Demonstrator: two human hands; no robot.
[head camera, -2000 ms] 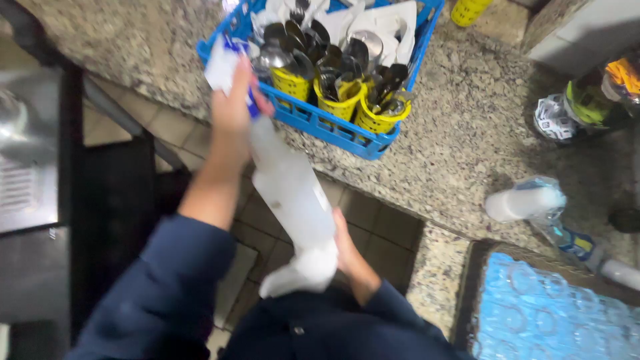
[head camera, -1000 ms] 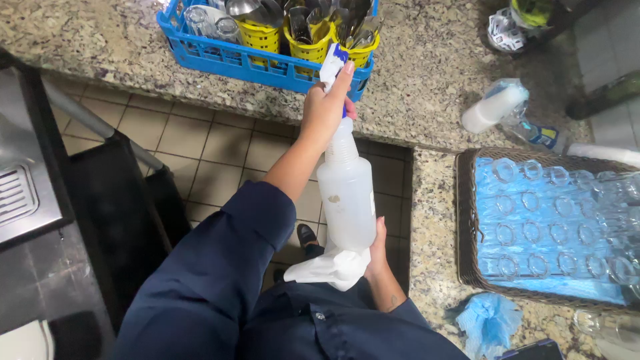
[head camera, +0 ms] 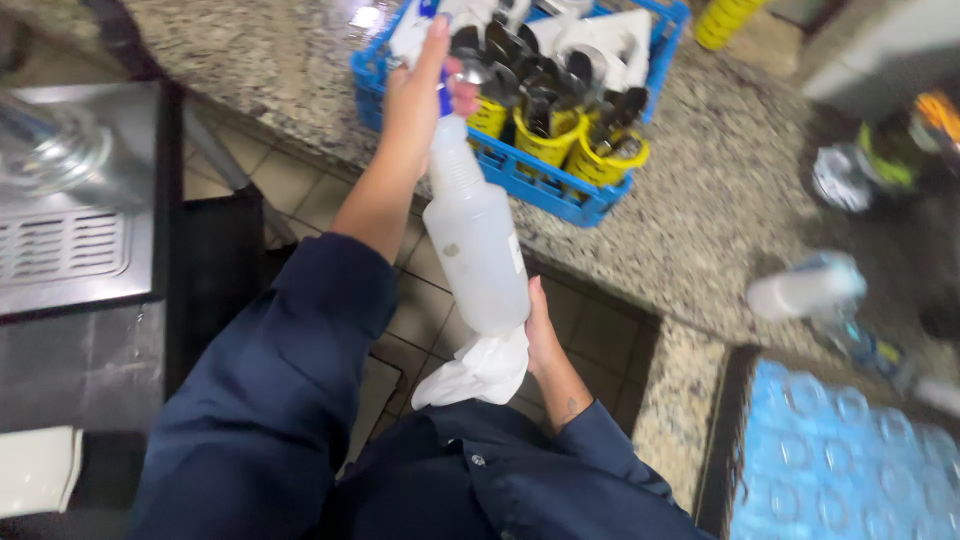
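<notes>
My left hand (head camera: 420,97) grips the blue and white trigger head of a translucent plastic spray bottle (head camera: 480,251), which hangs at a slight tilt in front of my body. At the bottle's base, my right hand (head camera: 546,330) rests along its side, with a crumpled white cloth or paper (head camera: 480,371) bunched beneath the bottle. My right fingers are partly hidden behind the bottle and the white bundle. A whitish patch, perhaps a label, shows on the bottle's right side.
A blue plastic crate (head camera: 551,184) with yellow cutlery holders (head camera: 551,142) stands on the granite counter (head camera: 697,217). At lower right is a tray (head camera: 712,450) of glasses on blue lining. A stack of white cups (head camera: 802,289) lies near it. Left is a metal drip grate (head camera: 64,244).
The view has shifted noticeably, bringing more of the crate into sight. Both hands stay on the bottle and the white bundle throughout.
</notes>
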